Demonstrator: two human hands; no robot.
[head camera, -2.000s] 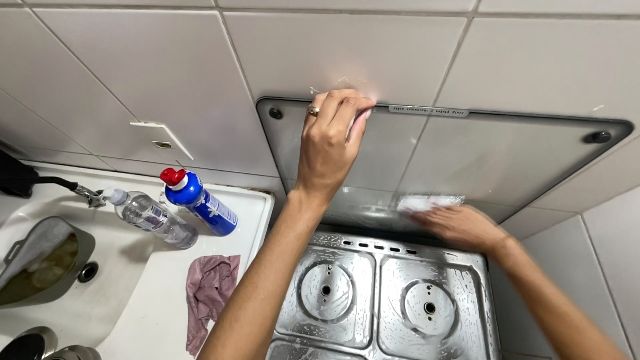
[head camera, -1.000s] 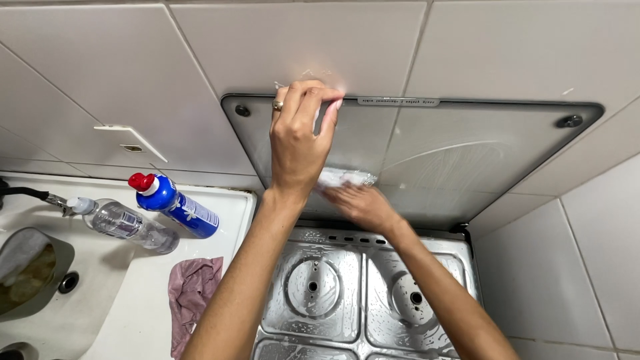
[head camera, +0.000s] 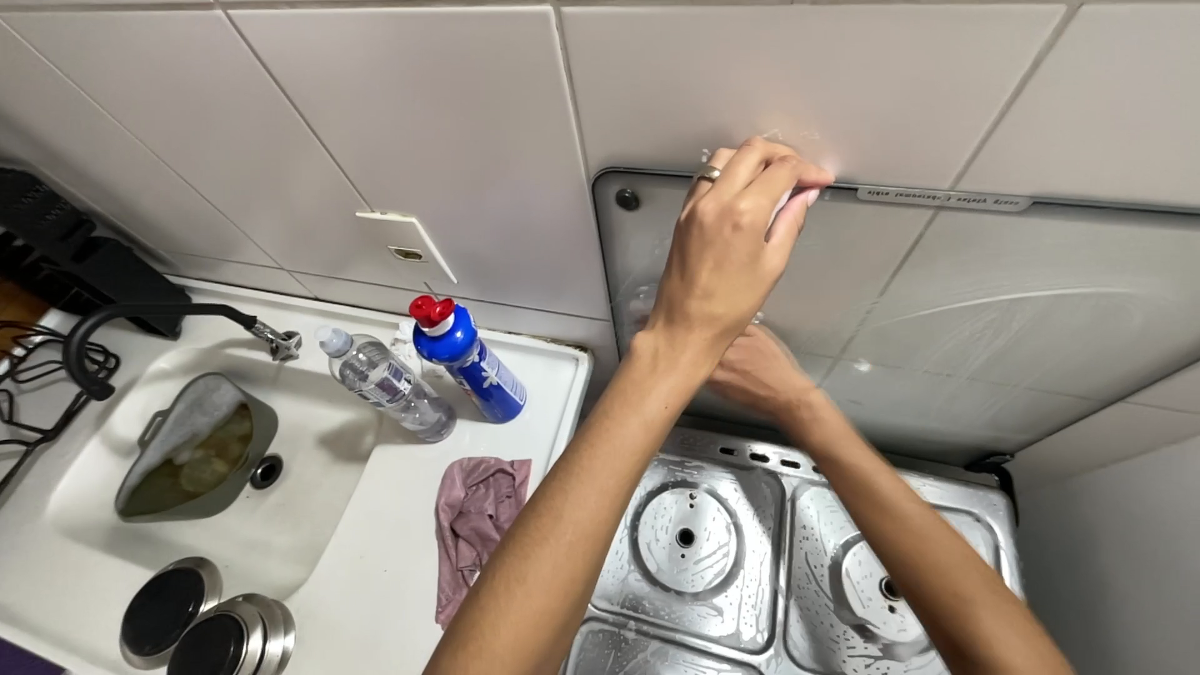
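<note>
My left hand (head camera: 736, 239), with a ring on one finger, grips the top edge of the raised glass stove lid (head camera: 994, 309). Lower down, my right hand (head camera: 759, 370) is against the lid, partly behind my left wrist; its fingers and whatever they hold are mostly hidden. Faint curved streaks mark the glass to the right. Below stands the wet metal stovetop (head camera: 785, 562) with round burner wells.
Left of the stove, a mauve cloth (head camera: 478, 525), a blue bottle with red cap (head camera: 473, 361) and a clear plastic bottle (head camera: 389, 386) are on the counter. The sink (head camera: 319, 497) holds a grey container (head camera: 197, 450); burner caps (head camera: 169, 609) lie near its front edge.
My right hand has moved left along the glass, from the lid's middle to behind my left wrist. The white wad seen under it earlier is now mostly hidden. My left hand keeps hold of the lid's edge.
</note>
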